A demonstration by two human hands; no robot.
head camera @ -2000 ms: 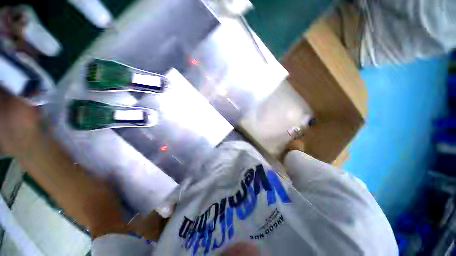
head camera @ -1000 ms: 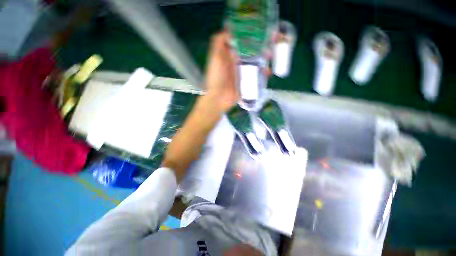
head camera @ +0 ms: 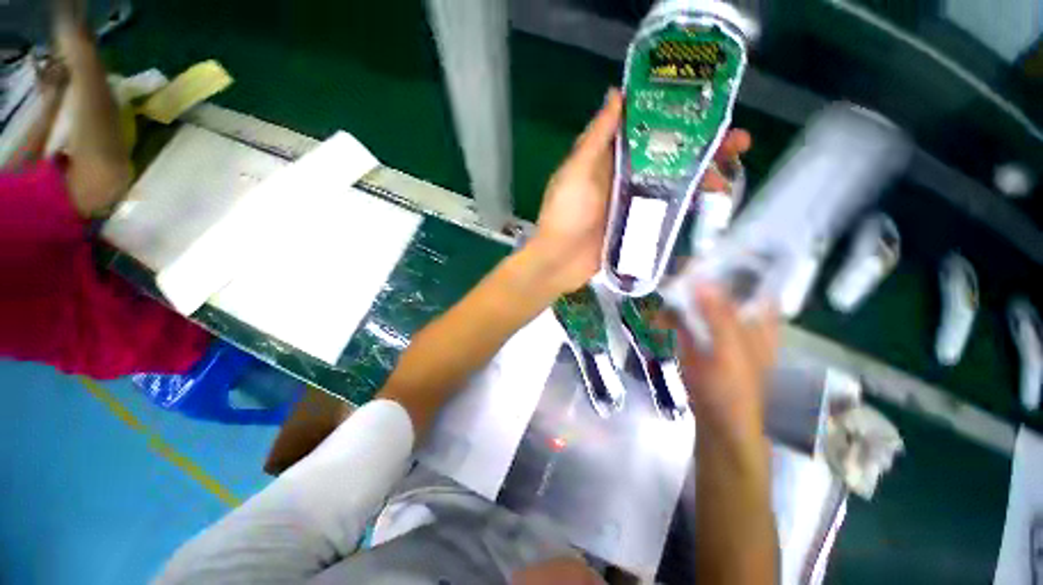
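Note:
My left hand holds up an open unit, a white half shell with a green circuit board and a white battery in its narrow handle. My right hand grips a white back cover, blurred, just right of the open unit and apart from it. Two more open units lie side by side below my hands, the left one and the right one, over the printed sheets.
White pieces, one of them, lie on the dark green belt beyond. A grey upright stands ahead. A crumpled cloth lies right. Papers and a person in a red sleeve are at left.
The open unit in my left hand now shows fully, further right in view. My right hand has come into view with a white back cover. The view has shifted.

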